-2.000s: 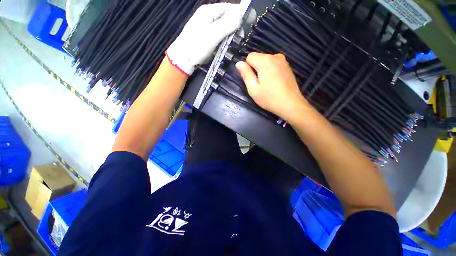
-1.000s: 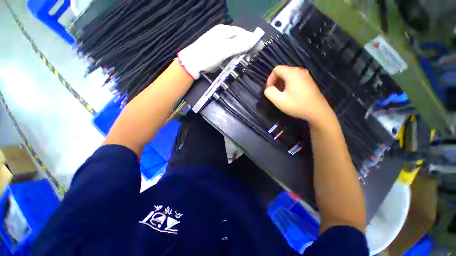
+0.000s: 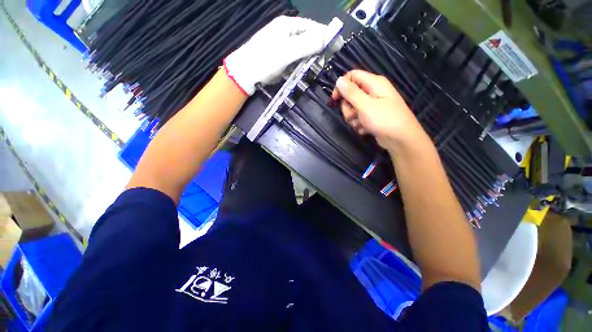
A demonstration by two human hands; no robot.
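My left hand [image 3: 278,52], in a white knitted glove with a red cuff edge, grips the upper part of a silver loading bar [image 3: 272,115]. The bar lies slanted over the dark table plate, with several black cables [image 3: 316,137] seated along it. My bare right hand [image 3: 371,107] is just right of the bar, thumb and fingers pinched at a black cable; its grip is partly hidden. Red, blue and white stripped cable ends [image 3: 388,189] show below the hand. More black cables [image 3: 448,139] fan out from the mould to the right.
A thick black cable heap [image 3: 175,48] lies at the upper left. The green press beam [image 3: 519,84] with a warning label stands at the upper right. A white bucket [image 3: 516,272] is at the lower right. Blue crates [image 3: 386,275] sit below the table edge.
The view has shifted. My right hand has moved up and towards the bar from a second ago, and its fingers are now pinched near the bar. My left hand still holds the bar.
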